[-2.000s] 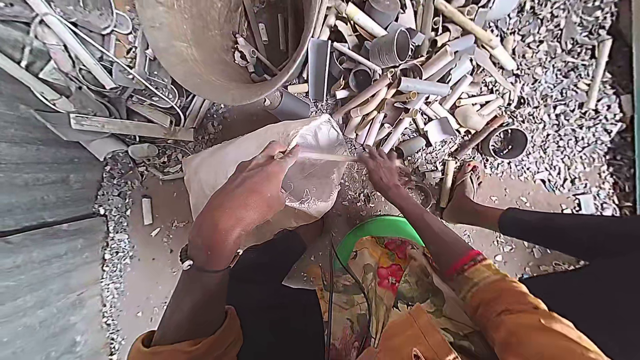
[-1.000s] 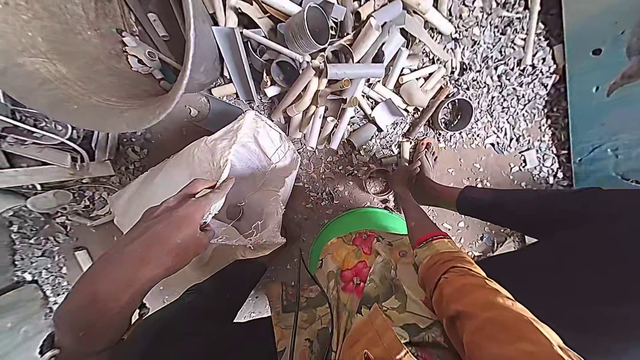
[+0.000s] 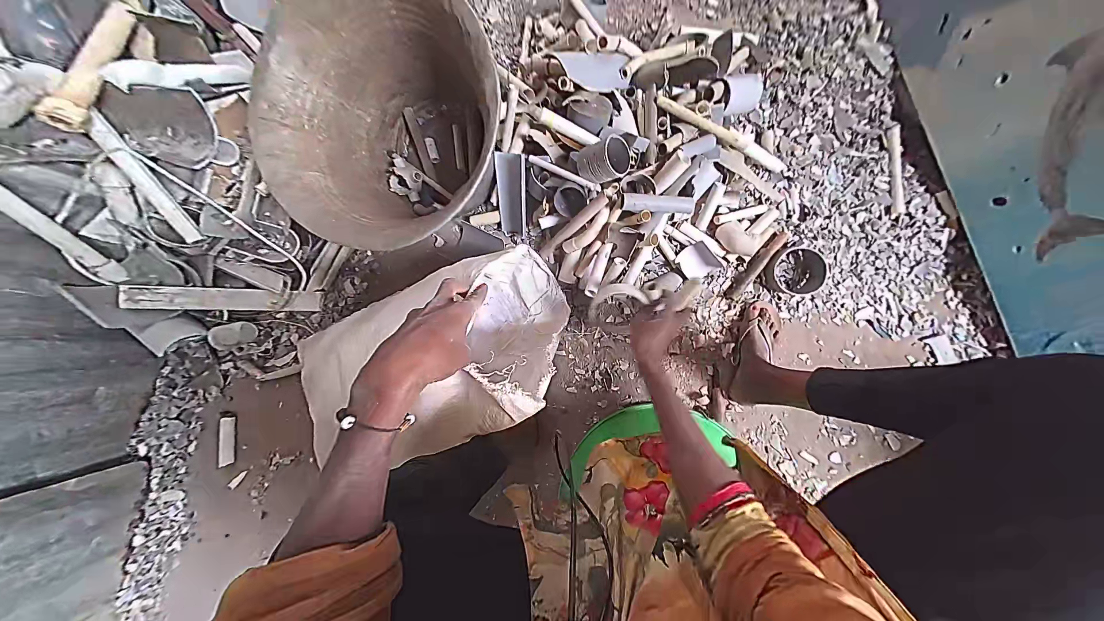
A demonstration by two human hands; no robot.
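My left hand [image 3: 427, 345] is closed on the rim of a white woven sack [image 3: 371, 362], whose mouth faces up and to the right. To the right of the sack, my right hand [image 3: 660, 328] is at the near edge of a heap of cut plastic pipe pieces [image 3: 664, 203]; a short pale pipe piece [image 3: 687, 295] shows at its fingers. Beside that hand lies a curved, ring-like pale piece [image 3: 614, 297]. A green rim [image 3: 634, 420], perhaps of a basin, shows just below my right hand, partly under flowered cloth.
A large worn tub [image 3: 362, 112] with a few scraps inside stands behind the sack. Scrap strips and a flat board [image 3: 220, 298] lie at the left. Small chips [image 3: 871, 259] cover the ground at the right, near a blue painted panel [image 3: 1026, 172]. My bare foot [image 3: 759, 358] is beside a short wide pipe ring [image 3: 798, 270].
My right hand was near the sack's mouth two seconds ago, then by my foot; now it is at the pipe heap's edge. My left hand stays on the sack.
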